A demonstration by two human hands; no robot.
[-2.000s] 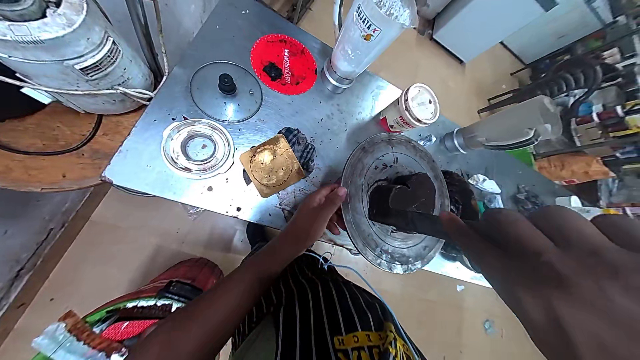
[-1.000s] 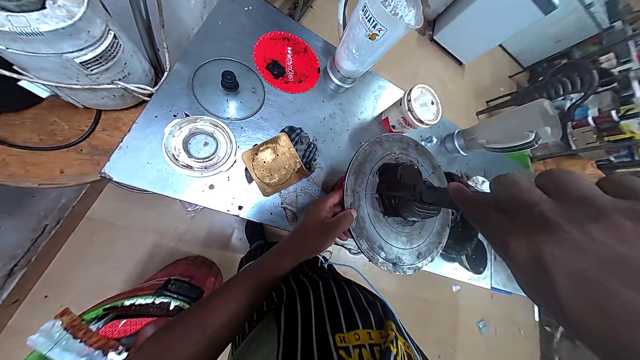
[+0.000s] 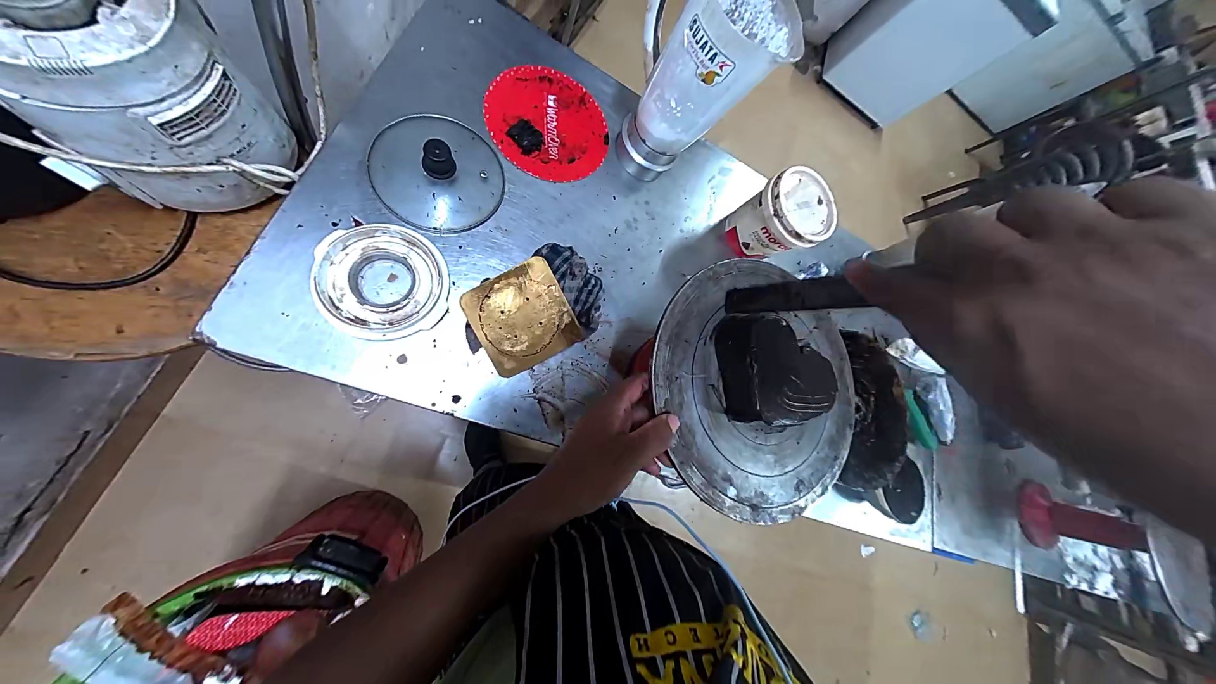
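Observation:
My left hand grips the left rim of a round metal turntable. On the turntable sits a small cake coated in dark chocolate, with ridged marks on its right side. My right hand is closed on a spatula with a dark, coated blade; the blade lies over the cake's upper edge, and whether it touches cannot be told. Left of the turntable, a gold square cake board rests partly on a checked cloth. A white tub with a lid stands just beyond the turntable.
On the metal table are a glass lid, a clear round ring-shaped dish, a red round mat with a dark smear, and a mixer jar. A dark round item sits right of the turntable. A red bag is below left.
The spatula has moved from over the cake's middle to its upper edge, and my right hand has moved up with it. More of the cake's top and side now shows. My left hand stays at the turntable.

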